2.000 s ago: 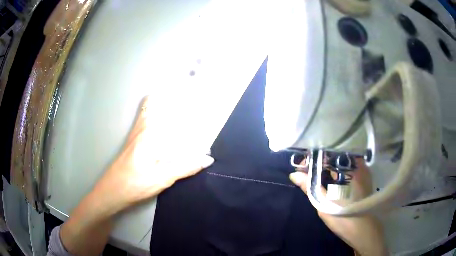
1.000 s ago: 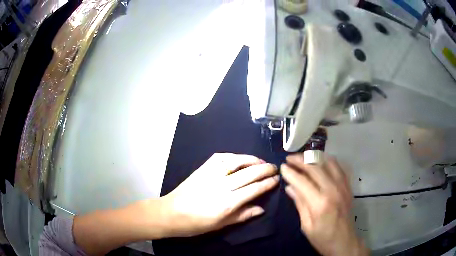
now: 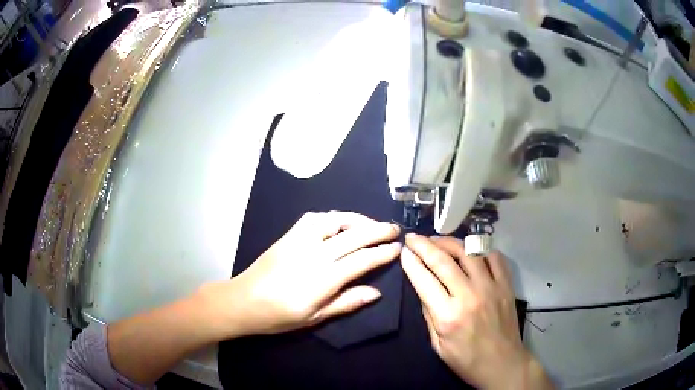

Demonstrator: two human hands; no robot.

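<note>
A dark garment panel (image 3: 297, 202) with a curved cut-out lies on the pale machine table, partly under the white sewing machine head (image 3: 442, 114). A dark patch pocket (image 3: 362, 324) with a pointed bottom lies on the panel. My left hand (image 3: 312, 270) lies flat on panel and pocket, its fingertips close to the presser foot (image 3: 413, 215). My right hand (image 3: 465, 305) presses the cloth just right of the pocket edge, fingertips near the left ones. The cloth under both palms is hidden.
A board under shiny clear film (image 3: 95, 175) runs along the left, with black cloth (image 3: 46, 160) over it. Pale knobs (image 3: 542, 171) sit on the machine's face. A blue tube (image 3: 602, 15) and a white box (image 3: 674, 76) show at top right.
Since two seconds ago, both hands have come together below the needle. Since one second ago, the panel has shifted upward, showing more of its curved cut-out, and the pocket's pointed bottom shows more clearly.
</note>
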